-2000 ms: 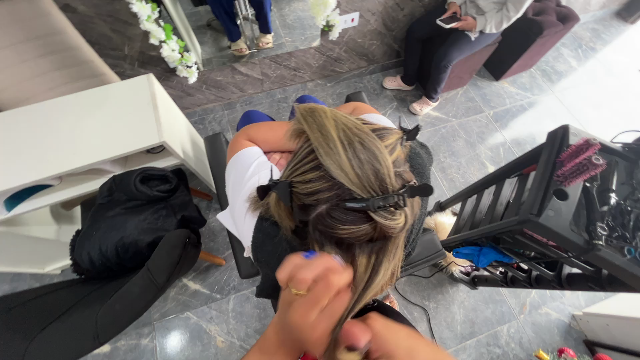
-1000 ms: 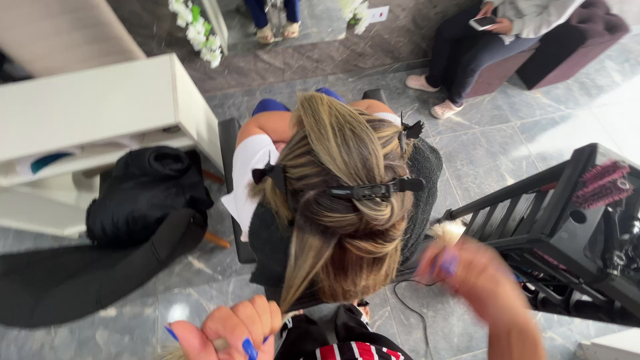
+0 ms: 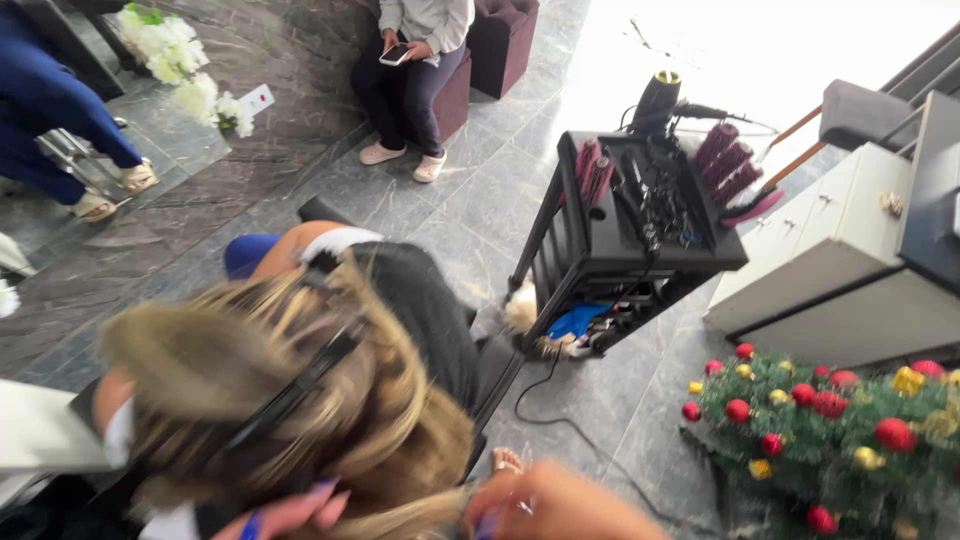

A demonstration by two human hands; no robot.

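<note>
A seated person's highlighted blond hair (image 3: 420,442) fills the lower left of the head view, sectioned by a black hair clip (image 3: 296,390). At the bottom edge my left hand (image 3: 289,514), with blue nails, lies against the underside of the hair; its grip is blurred and partly cut off. My right hand (image 3: 555,502), blurred too, is at the end of a lock drawn out to the right, and its fingers look closed on that lock. A dark cape (image 3: 427,315) covers the seated person's shoulder.
A black trolley (image 3: 592,247) holds round brushes (image 3: 727,161), clips and a hair dryer (image 3: 656,101). Its cable (image 3: 547,420) runs over the floor. A decorated Christmas tree (image 3: 817,427) stands at lower right. Another person (image 3: 420,67) sits behind with a phone.
The view has swung to the right, bringing the tree and cabinets in. My right hand, apart from the hair one second ago, is now at a lock of it.
</note>
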